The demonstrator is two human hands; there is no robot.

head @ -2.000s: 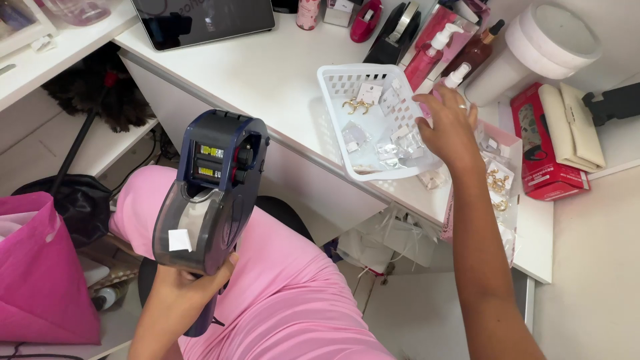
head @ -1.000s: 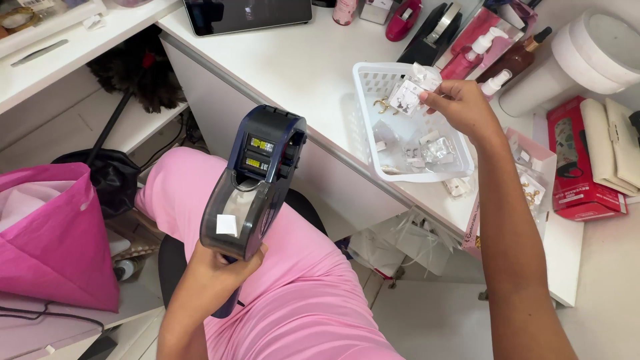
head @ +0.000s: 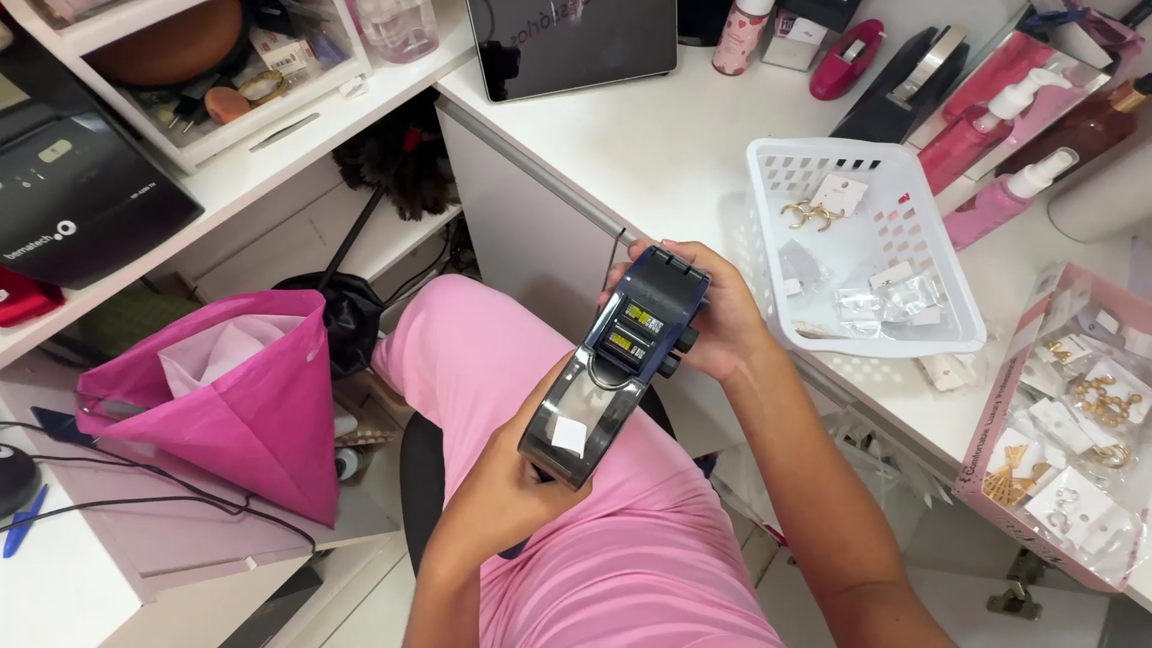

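My left hand is closed around the handle of a dark blue and black price labeling gun, held above my lap. Its display windows show yellow characters, and a blank white label sits on its clear cover. At the front end of the gun is my right hand; its fingers are partly hidden behind the tool, and a thin dark strip edge shows beside them. Whether they hold a jewelry packet cannot be seen. To the right stands a white plastic basket with gold earrings on a card and small clear packets.
A pink box of packaged jewelry lies right of the basket. Behind are pump bottles, a tape dispenser, a pink stapler and a tablet. On the left are a pink bag, cables and a black printer.
My right hand has moved from above the basket, where it held a small carded packet, to the front end of the labeling gun. The view has shifted left.
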